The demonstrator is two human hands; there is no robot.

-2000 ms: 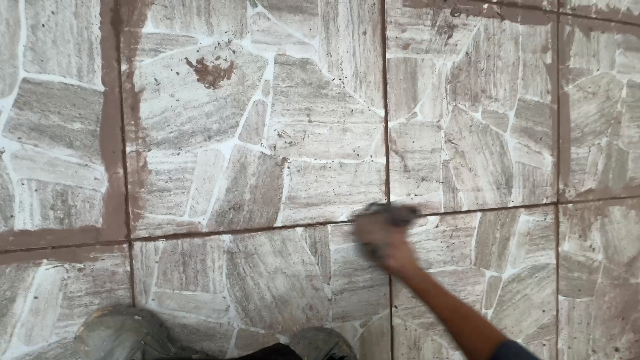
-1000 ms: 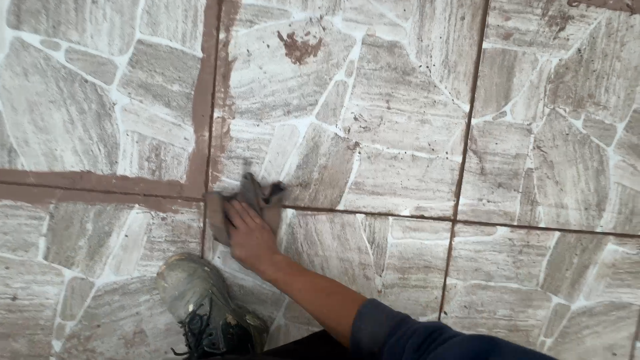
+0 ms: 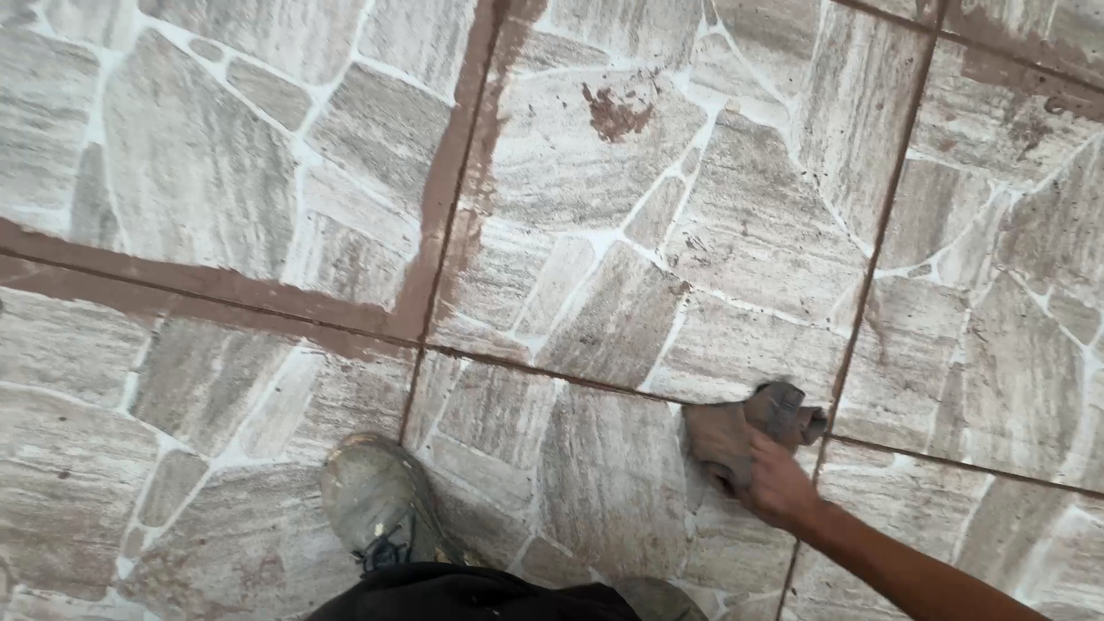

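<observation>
My right hand (image 3: 776, 485) holds a dirty grey-brown cloth (image 3: 720, 440), bunched up and pressed on the stone-patterned floor tiles (image 3: 604, 466). The cloth lies over a dark brown grout joint (image 3: 604, 386), just left of where two joints cross. Some of the fingers are hidden by the cloth and by blur. My left hand is out of the frame.
Wide brown grout smears (image 3: 216, 289) line the joints at the left, and more (image 3: 1026, 82) lie at the upper right. A brown smudge (image 3: 617, 112) marks the upper middle tile. My worn shoe (image 3: 379, 500) stands at the lower left; the other (image 3: 660, 599) is partly covered by dark trousers.
The right hand and cloth moved left along the joint to the corner near my shoe, then back right towards the other crossing. The view has shifted and tilted.
</observation>
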